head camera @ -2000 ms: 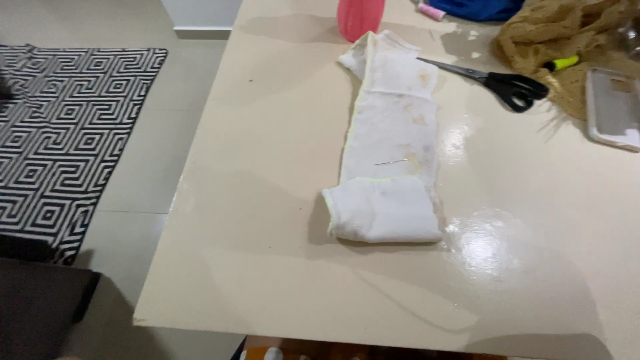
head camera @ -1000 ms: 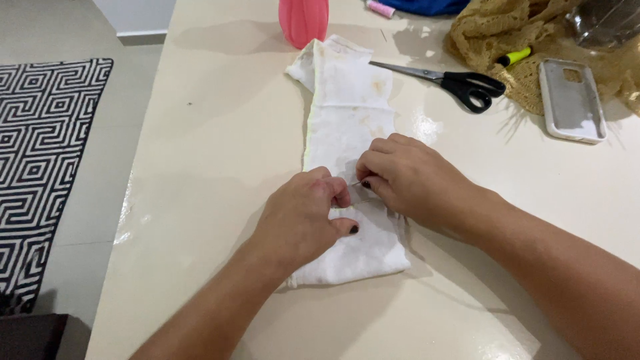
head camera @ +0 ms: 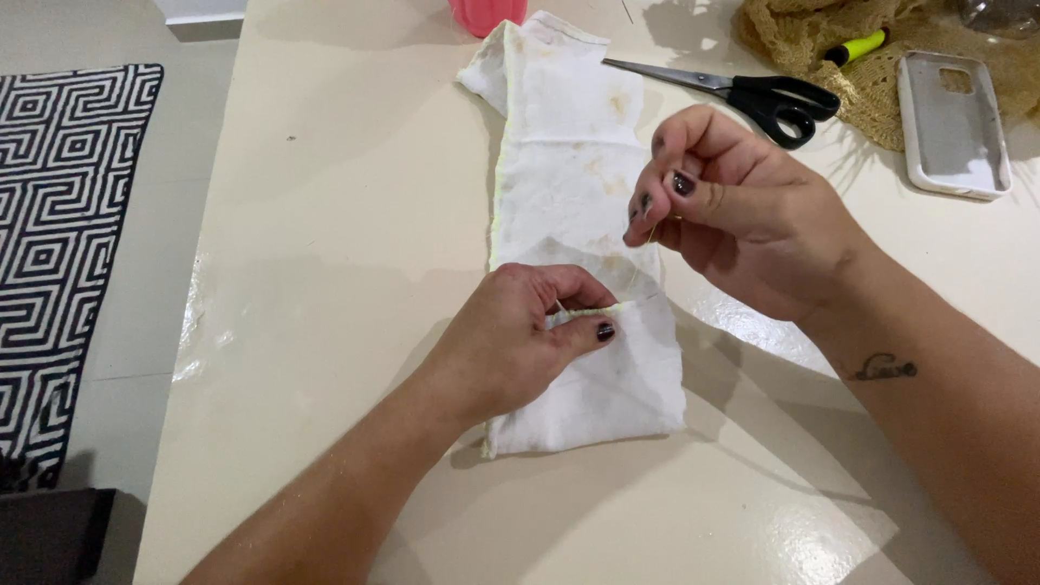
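Note:
A long strip of stained white cloth [head camera: 569, 187] lies on the table, its near end folded over and its edges stitched in yellow-green thread. My left hand [head camera: 528, 333] pinches the edge of that fold between thumb and fingers. Above and to the right, my right hand [head camera: 715, 203] is raised with thumb and fingers together on a thin yellow-green thread [head camera: 634, 276], which runs down to the cloth edge. I cannot make out a needle in the right fingers. Black-handled scissors [head camera: 772, 97] lie just beyond the right hand, their tips at the cloth.
A pink container [head camera: 487, 12] stands at the cloth's far end. At the back right are gold lace fabric [head camera: 865, 97], a yellow-green marker [head camera: 861, 46] and a white phone case [head camera: 955, 126]. The table edge [head camera: 195, 252] runs along the left, above a patterned rug [head camera: 65, 203].
Both hands, absent two seconds ago, were close together over the cloth one second ago. Since then my right hand has lifted away with the thread, while my left is still at the fold.

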